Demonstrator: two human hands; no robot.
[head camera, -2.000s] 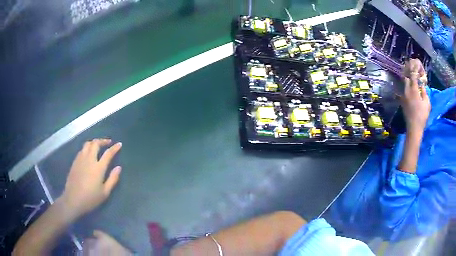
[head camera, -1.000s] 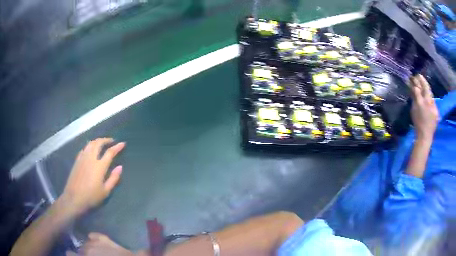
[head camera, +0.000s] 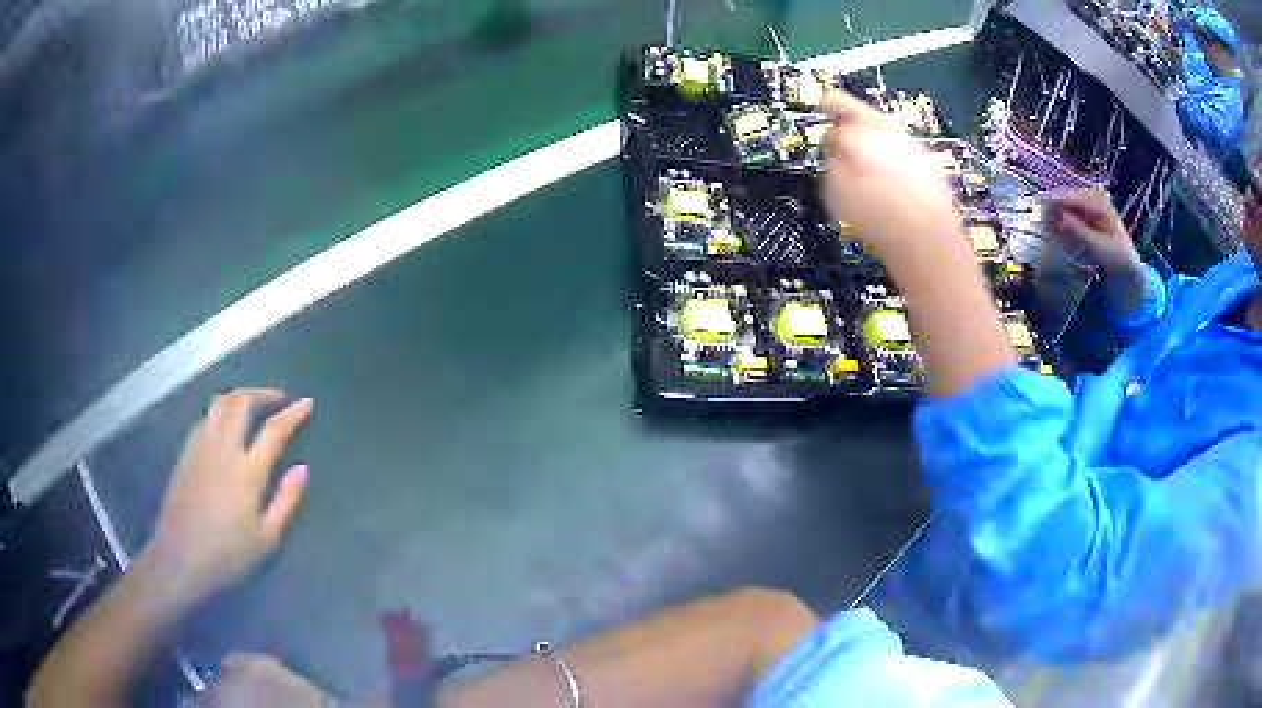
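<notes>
My left hand (head camera: 222, 491) is raised over the dark green worktop (head camera: 457, 415) at the lower left. Its fingers are apart and it holds nothing visible. My right hand (head camera: 263, 681) is at the bottom edge, largely cut off, with its fingers hidden. Its forearm comes in from the right, with a bracelet and a dark red band at the wrist. A black component tray (head camera: 775, 411) stands on the worktop at upper centre right. It holds several power supply boards (head camera: 707, 321) with yellow blocks. Some pockets show no board.
A neighbouring worker in a blue smock (head camera: 1024, 470) reaches over the tray's right part. Purple and white wires (head camera: 1038, 159) hang by a dark box (head camera: 1107, 97) behind. A pale edge strip (head camera: 346, 246) curves across, with a green belt (head camera: 401, 125) beyond it.
The neighbouring worker leans in and one hand has moved left over the tray's boards. The view has shifted slightly. My hands have barely moved.
</notes>
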